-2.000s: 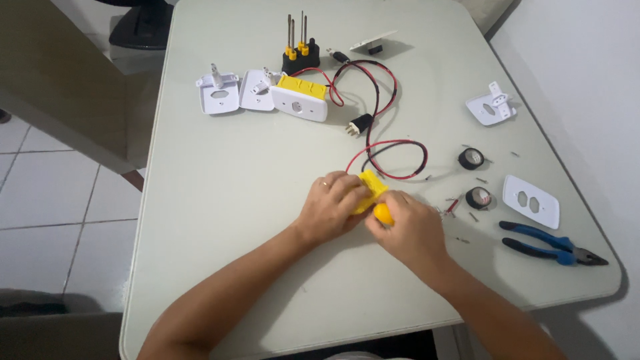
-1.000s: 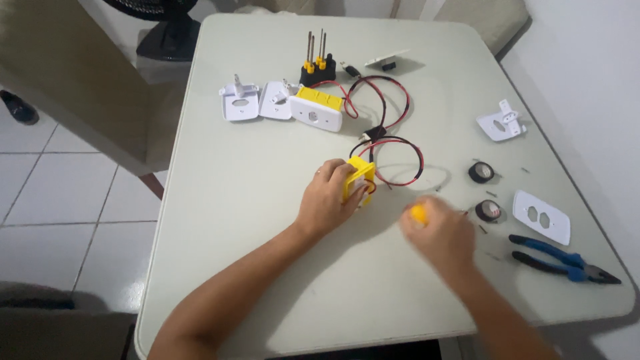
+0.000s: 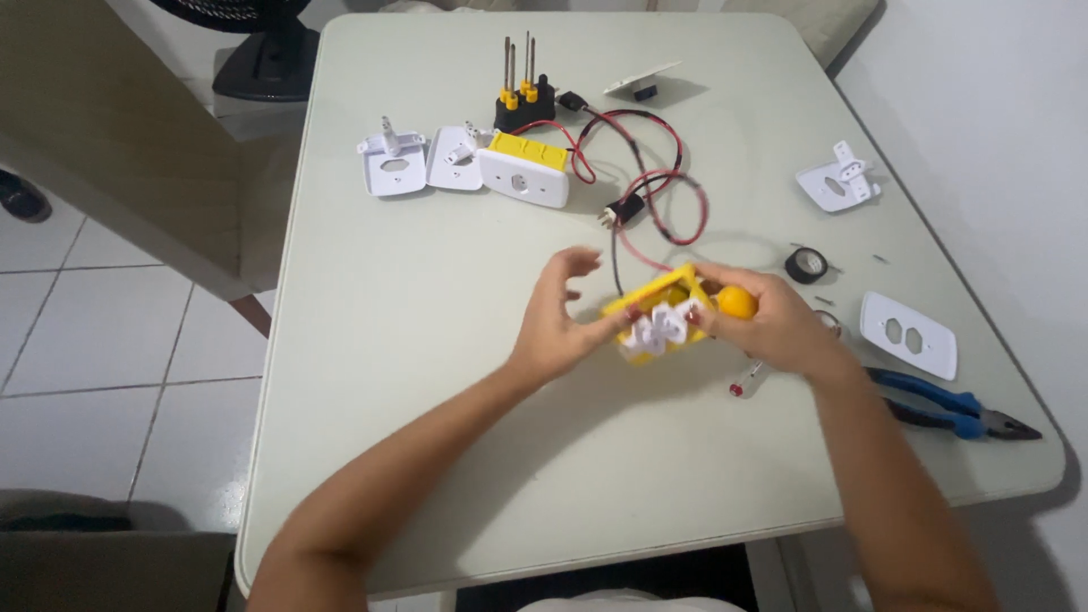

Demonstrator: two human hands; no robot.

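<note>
A yellow plastic electrical box (image 3: pixel 650 293) is tilted above the table, with white socket parts (image 3: pixel 659 330) at its near side. My left hand (image 3: pixel 565 323) touches its left end with the thumb, the other fingers raised off it. The box's right end is gripped by my right hand (image 3: pixel 765 319), which also has a yellow round screwdriver handle (image 3: pixel 737 303) in it; the shaft is hidden. Red and black wires (image 3: pixel 637 246) run from behind the box toward a black plug (image 3: pixel 625 208). A tester with a red end (image 3: pixel 745 379) lies below my right hand.
Pliers with blue handles (image 3: pixel 935 404), a white cover plate (image 3: pixel 908 335) and black tape (image 3: pixel 806 265) lie at right. At the back are a screwdriver stand (image 3: pixel 524 106), a finished-looking yellow box with white plate (image 3: pixel 524 178), and white socket frames (image 3: pixel 394 170). A chair (image 3: pixel 127 153) stands left.
My right hand, apart from the box a second ago, has come back to it with the yellow handle. My left hand's fingers have spread from around the box.
</note>
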